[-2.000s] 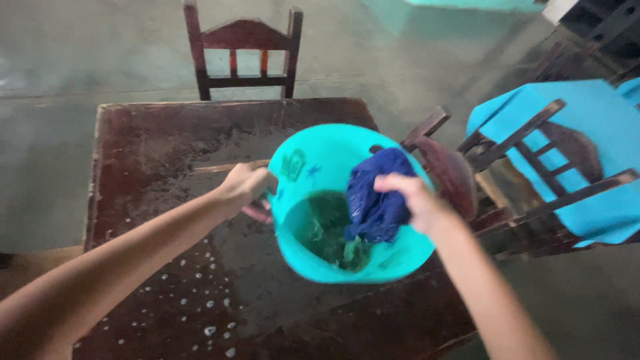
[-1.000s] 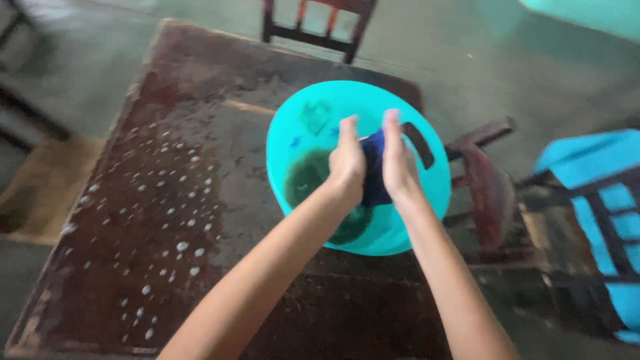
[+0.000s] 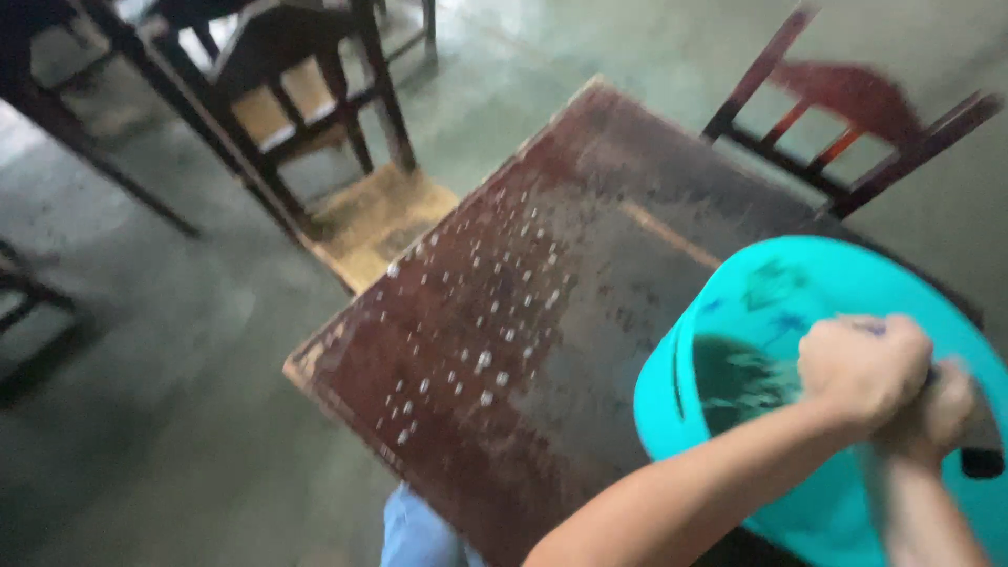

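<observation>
Both my hands are together over a turquoise plastic tub (image 3: 835, 268), at the lower right of the view. My left hand (image 3: 862, 366) is closed around a dark blue cloth (image 3: 932, 376), of which only small bits show between the fingers. Pressed close beside it, my right hand (image 3: 945, 405) is blurred and also grips the cloth. Murky water (image 3: 744, 386) lies in the tub and its surface is disturbed. The tub rests on a dark wooden table (image 3: 583, 331).
Water drops or suds (image 3: 484, 361) dot the table's left part. A wooden chair (image 3: 386, 220) stands at its left edge, another chair (image 3: 846, 98) behind it. Part of a blue-clad leg (image 3: 421, 528) shows below the table's near edge.
Two seconds ago my left hand held the tub's rim and my right hand the cloth; now both hands are closed together on the cloth. The view has swung left.
</observation>
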